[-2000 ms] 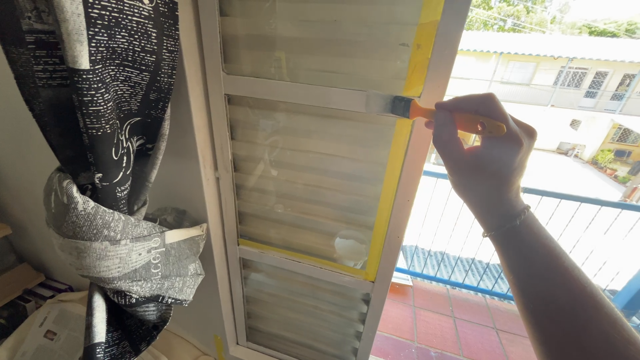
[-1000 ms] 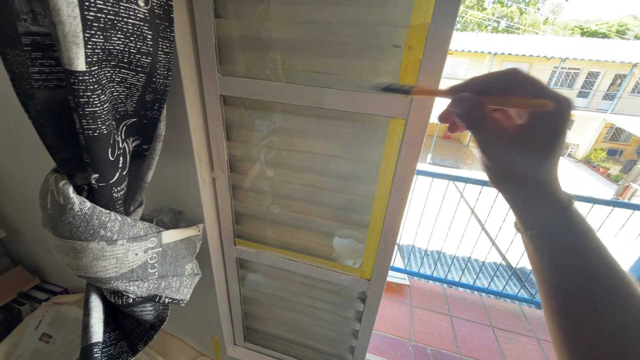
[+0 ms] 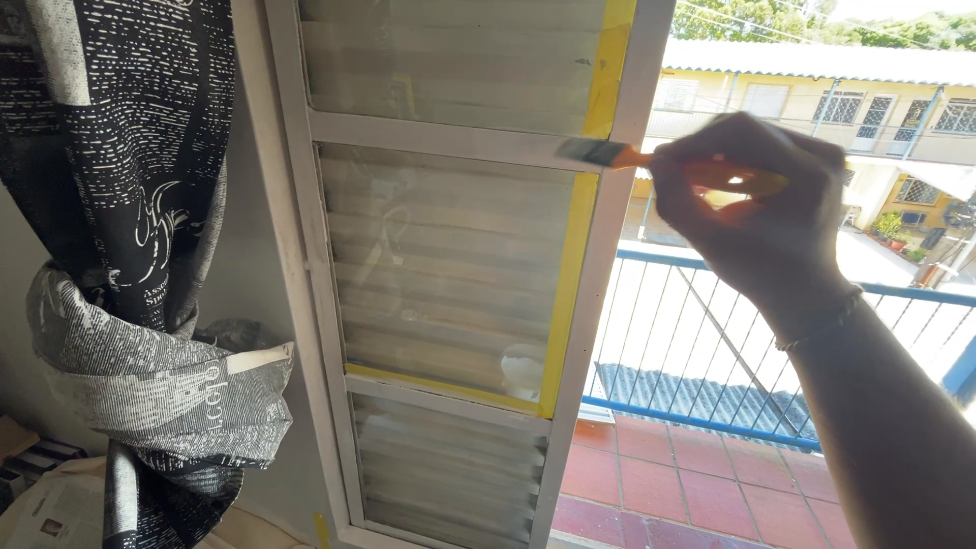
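My right hand is shut on the orange handle of a paintbrush, whose blurred dark bristles point left. The brush lies over the right end of the upper crossbar of a white-framed door or window panel; whether the bristles touch it, I cannot tell. Glass panes with horizontal slats showing through sit above and below this bar. Yellow masking tape lines the middle pane's right and bottom edges, and more tape runs along the upper pane's right edge. My left hand is out of view.
A knotted black-and-white printed curtain hangs at the left, beside the frame. Printed paper and boxes lie at the lower left. Beyond the panel on the right are a red-tiled floor and a blue metal railing.
The brush, first held with its flat side showing, turned edge-on near the bar's upper edge, then turned again. It now lies across the bar's right end. My right hand keeps hold of it.
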